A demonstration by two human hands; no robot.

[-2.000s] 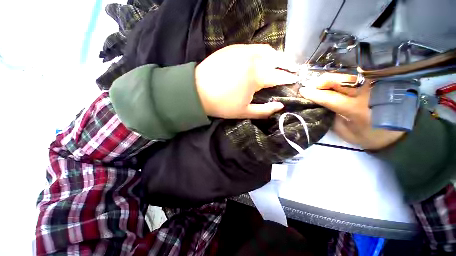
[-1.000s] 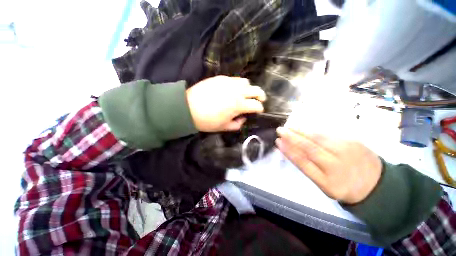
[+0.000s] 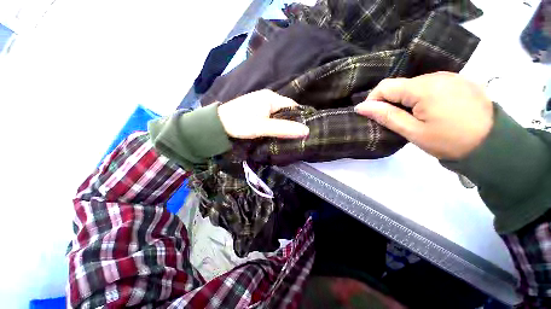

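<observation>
A dark plaid garment [image 3: 338,131] with pale yellow lines lies over the white table's front edge. My left hand [image 3: 261,116] pinches its folded edge between thumb and fingers. My right hand [image 3: 432,111] pinches the same edge further right, thumb and forefinger together. The edge runs nearly straight between the two hands. The dark plain lining [image 3: 290,57] spreads behind my left hand. A thin white loop [image 3: 258,181] hangs below my left hand, near crumpled plaid cloth [image 3: 238,208] hanging off the table.
The table-edge measuring scale [image 3: 374,218] runs diagonally along the front. Blue bins, one visible at its edge [image 3: 134,124], are at the left. Pale crumpled cloth [image 3: 211,248] lies below the hanging plaid. A blurred dark reddish object [image 3: 536,31] is at the upper right.
My view has shifted left, and the sewing machine head has gone out of view. The garment is away from the needle area. My right hand has moved from the bare table onto the garment edge.
</observation>
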